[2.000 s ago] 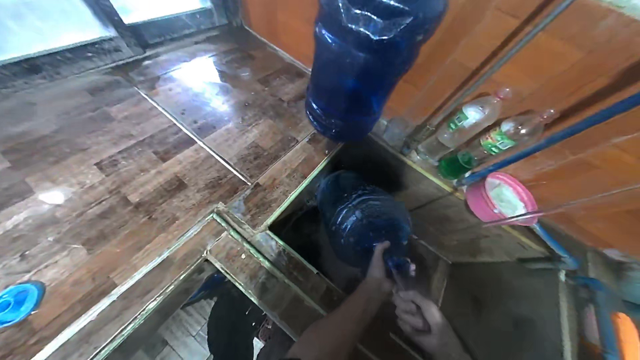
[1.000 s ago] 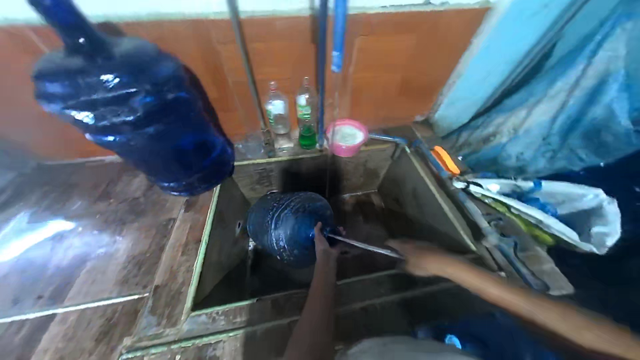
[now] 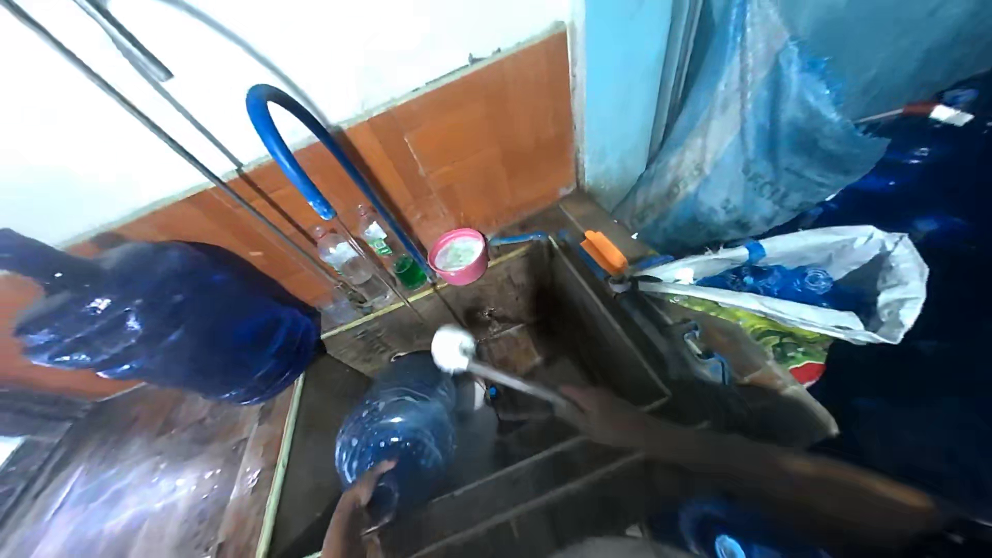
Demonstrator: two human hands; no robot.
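My left hand (image 3: 366, 494) grips the neck end of a translucent blue water jug (image 3: 399, 426), which lies tilted inside a tiled basin (image 3: 612, 333). A long-handled brush with a white head (image 3: 453, 349) is in my right hand (image 3: 593, 415); its head is outside the jug, above the jug's far end. Running water falls from a blue hose (image 3: 291, 147) that bends over the basin's back left. A second, dark blue jug (image 3: 170, 318) stands or hangs at the left, its support hidden. The fingertips of both hands are blurred.
On the back ledge stand plastic bottles (image 3: 349, 260), one with green liquid (image 3: 409, 271), and a pink tub of pale paste (image 3: 459, 258). An orange-handled tool (image 3: 604, 252) lies on the right rim, beside a white sack (image 3: 876, 287) holding blue plastic pieces.
The brush head now shows outside the jug; a second ago only its rod showed at the jug's mouth. The jug's mouth now points toward me, not right. The view has swung right.
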